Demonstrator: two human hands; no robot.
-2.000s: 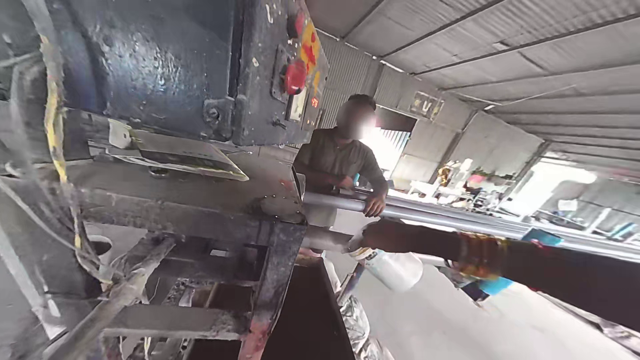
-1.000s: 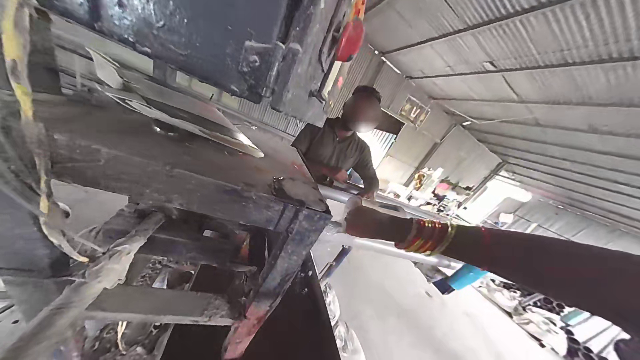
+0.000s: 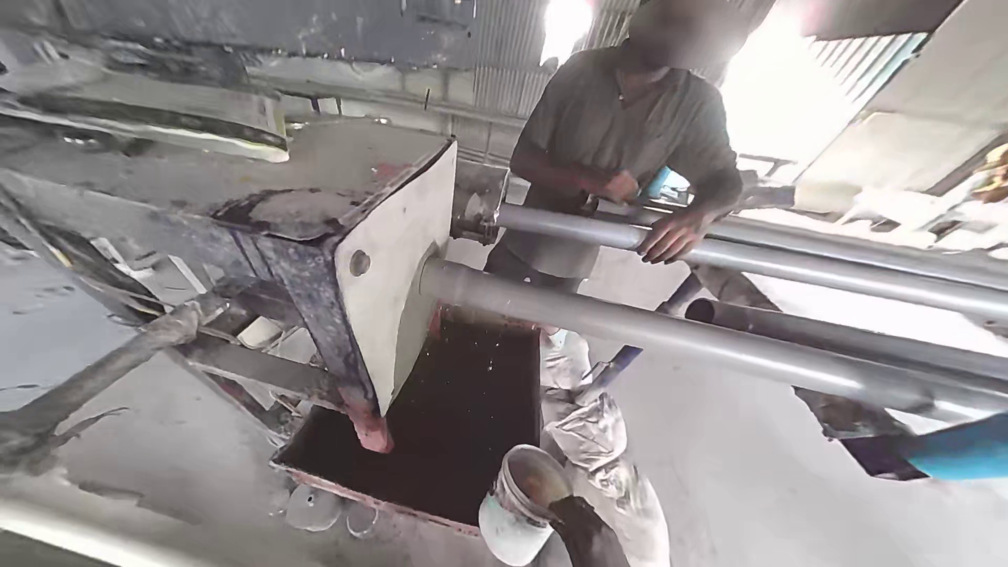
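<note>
What looks like my right hand (image 3: 579,516) reaches up from the bottom edge to the rim of a white plastic bucket (image 3: 513,529). Its fingers are blurred, so their grip cannot be told. My left hand is out of view. Above the bucket, a grey plastic pipe (image 3: 630,319) runs from a pale plate (image 3: 402,276) on the machine frame's end toward the right. A co-worker (image 3: 622,142) stands behind it, one hand (image 3: 673,236) resting on a second grey pipe (image 3: 567,224).
A dark open tray (image 3: 472,409) with a reddish rim lies below the plate. Pale sacks (image 3: 591,433) line its right side. The machine's metal leg (image 3: 315,299) stands at left, and another pipe (image 3: 827,339) lies at right.
My right arm, earlier stretched from the right toward the pipe end by the frame, is now low at the bucket. The view has shifted closer and lower.
</note>
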